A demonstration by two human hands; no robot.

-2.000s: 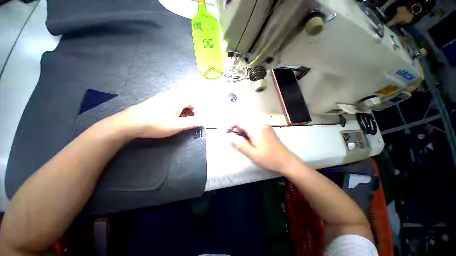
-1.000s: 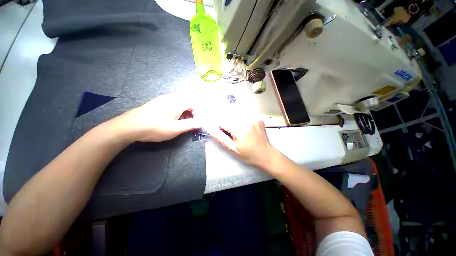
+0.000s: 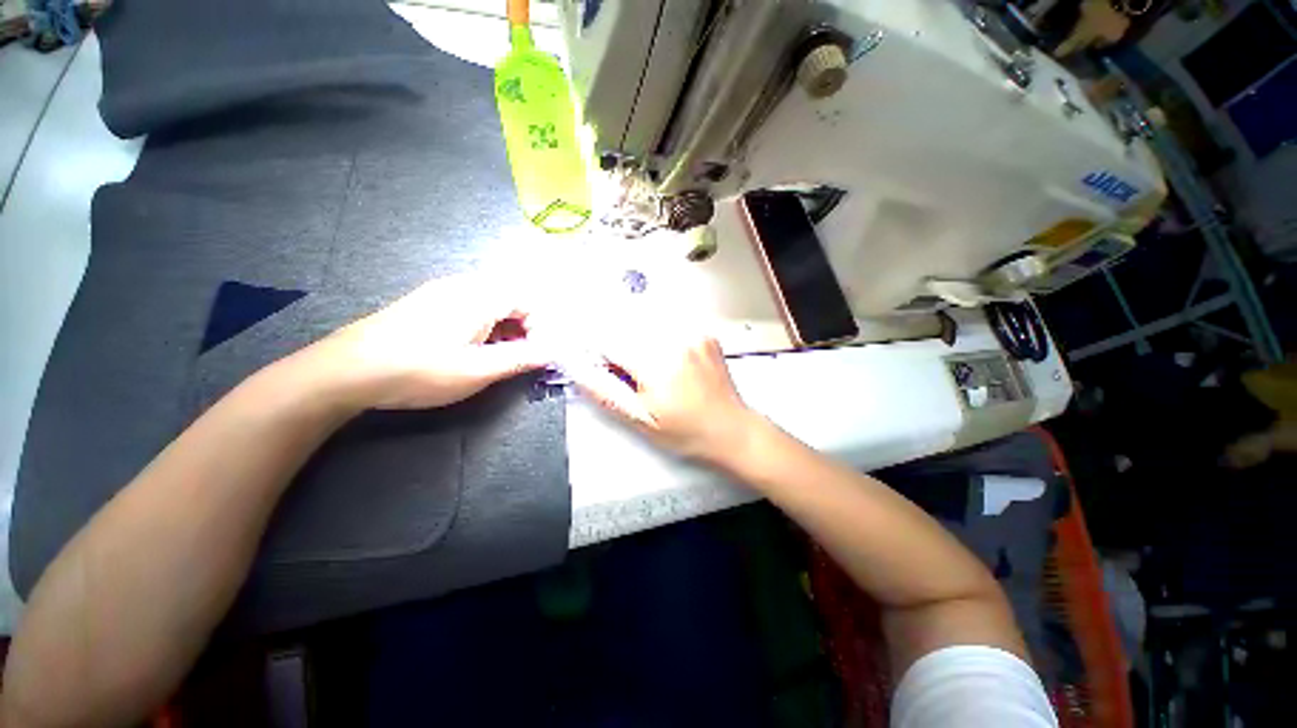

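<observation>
The dark grey garment panel lies flat on the white machine bed, with a navy triangular piece on its left part and a thin rounded line near the front. My left hand rests on the panel, fingers towards its right edge. My right hand is beside it, fingertips meeting the left ones at a small dark and whitish piece at the panel's edge. Glare washes out the fingers, so the exact grip is unclear. The presser foot area is brightly lit behind the hands.
The off-white sewing machine stands behind. A lime green tag hangs left of the needle. A smartphone and black scissor handles lie on the bed. A small dark round piece lies under the light. A red-orange crate is below right.
My right hand has moved left from the bare bed to meet my left fingertips at the panel's edge. The small piece now shows there. The whole view has shifted slightly.
</observation>
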